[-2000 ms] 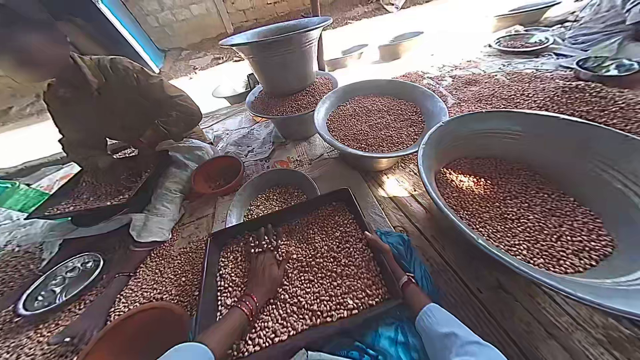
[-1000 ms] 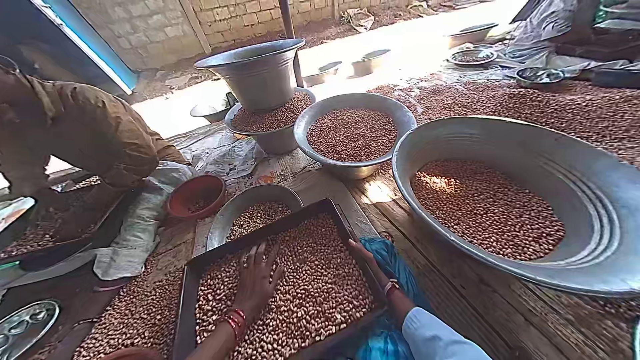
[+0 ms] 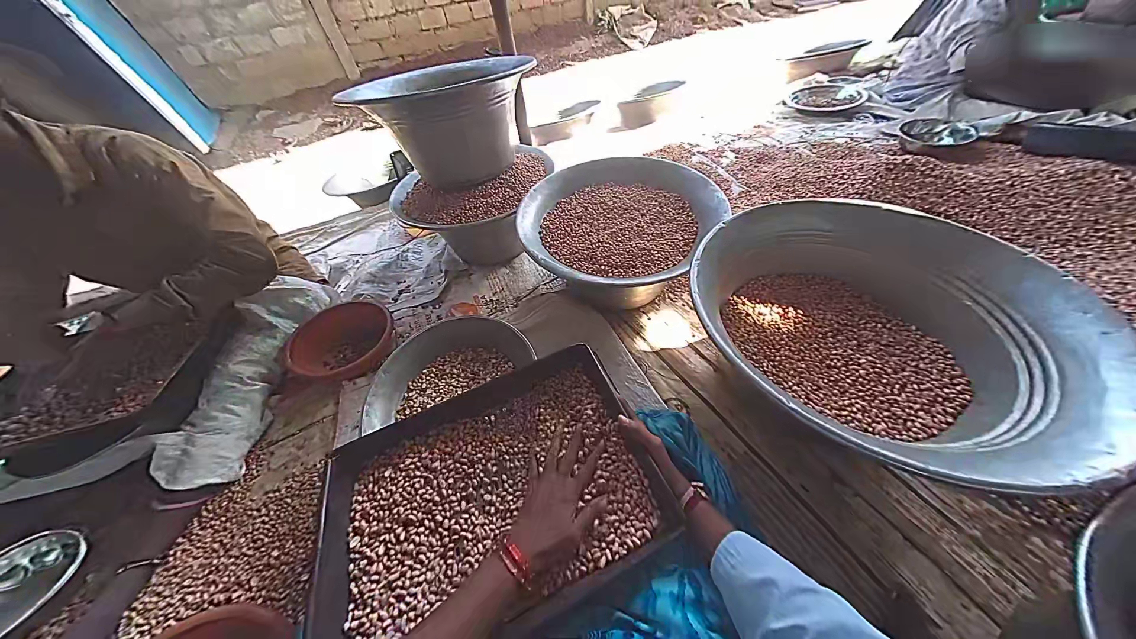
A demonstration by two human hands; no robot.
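Note:
A dark rectangular tray (image 3: 330, 532) of pinkish-brown nuts or beans (image 3: 435, 497) lies tilted before me. Palm down and fingers spread, my left hand (image 3: 559, 501) rests on the nuts, right of the tray's middle; a red bangle is on its wrist. My right hand (image 3: 646, 439) grips the tray's right rim, its fingers partly hidden. Blue cloth (image 3: 701, 577) shows beneath that side. Against the far edge of the tray stands a metal bowl (image 3: 390, 377) with lighter nuts in it.
Large metal basins (image 3: 887, 213) of nuts stand to the right and ahead, one basin (image 3: 435, 115) stacked on another. A reddish clay bowl (image 3: 340, 342) is left of centre. Another person (image 3: 133, 213) bends over a tray at the left. Nuts (image 3: 976, 191) cover the ground at the back right.
My left hand has moved across the nuts from the tray's left part toward its right side. The right hand stays at the right rim. The person at the left has leaned lower.

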